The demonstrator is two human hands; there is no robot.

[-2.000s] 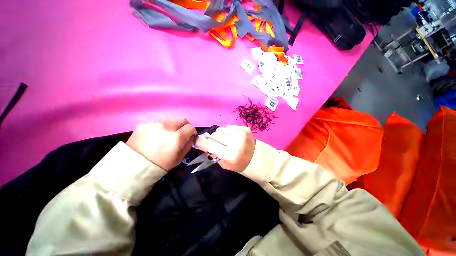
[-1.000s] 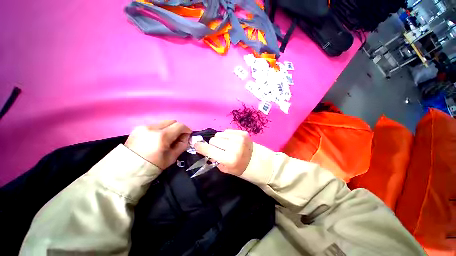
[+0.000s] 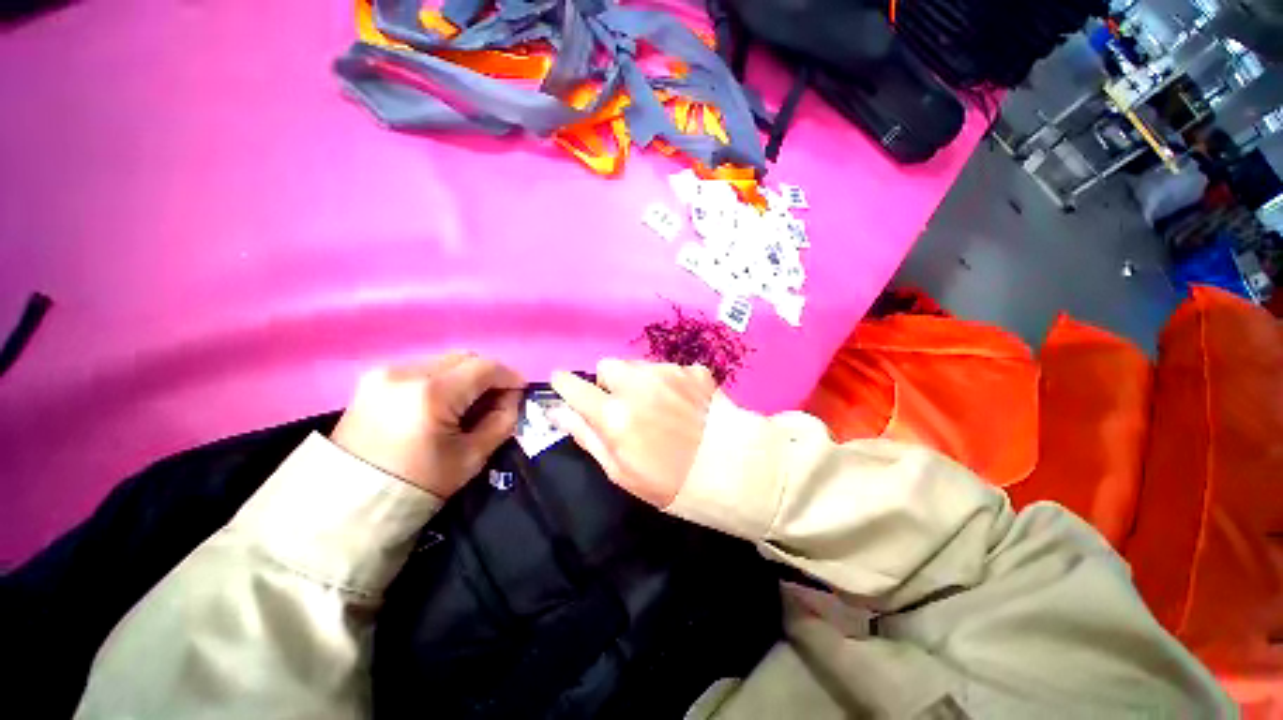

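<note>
A black backpack point(image 3: 563, 591) lies on my lap and against the table edge. A white printed tag point(image 3: 540, 422) lies at its top edge, between my hands. My left hand point(image 3: 429, 419) pinches the top of the bag just left of the tag. My right hand point(image 3: 640, 426) has its thumb and finger at the tag's right side and top edge. The fingertips hide the exact hold. A small white-outlined mark point(image 3: 501, 480) shows on the bag below the tag. The scissors seen earlier are not visible now.
A pile of white tags point(image 3: 746, 246) and a tangle of dark red strings point(image 3: 690, 342) lie on the pink table point(image 3: 253, 183). Grey and orange strips point(image 3: 563, 71) and black bags point(image 3: 858, 85) are at the far side. Orange bags point(image 3: 957, 401) stand at right. A black strap end point(image 3: 26, 331) is at left.
The scissors blades under my right hand have gone out of sight. The tag now shows more fully between my hands. The view has shifted slightly, moving the table items left in the picture.
</note>
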